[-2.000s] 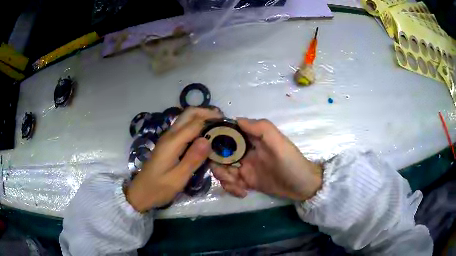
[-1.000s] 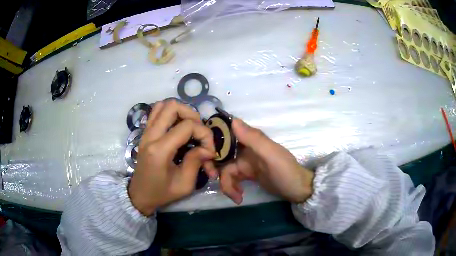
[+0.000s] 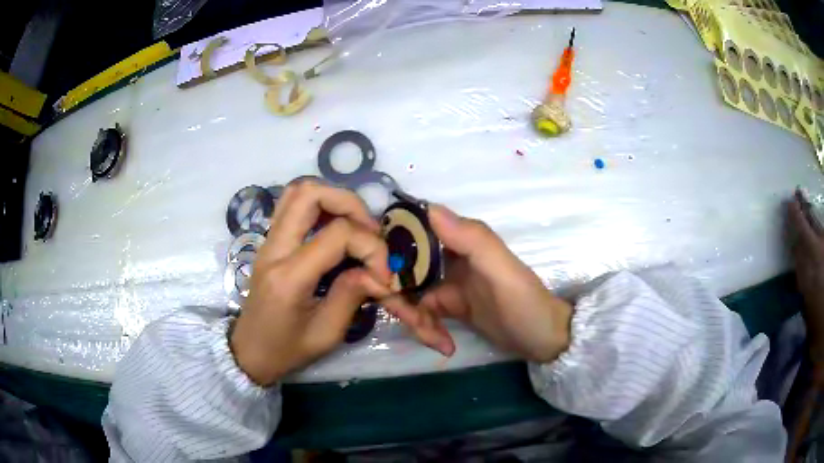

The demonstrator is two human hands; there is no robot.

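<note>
A black watch case is tilted in front of me, with a tan ring on its face and a small blue spot near its centre. My right hand holds the case by its right side and from below. My left hand has its fingertips at the lower left of the tan ring; whether they pinch it is hidden. Dark flat rings lie in an overlapping pile behind and left of my left hand, partly covered by it.
Two dark cases lie at the left. Tan rings and a white board are at the far side. An orange screwdriver, a blue bit and yellow sheets are at the right. Another person's hand is at the right edge.
The case has turned a little, and the blue spot shows again. My left fingertips stay at the tan ring. Another person's hand has come in at the right edge, where the red strip was.
</note>
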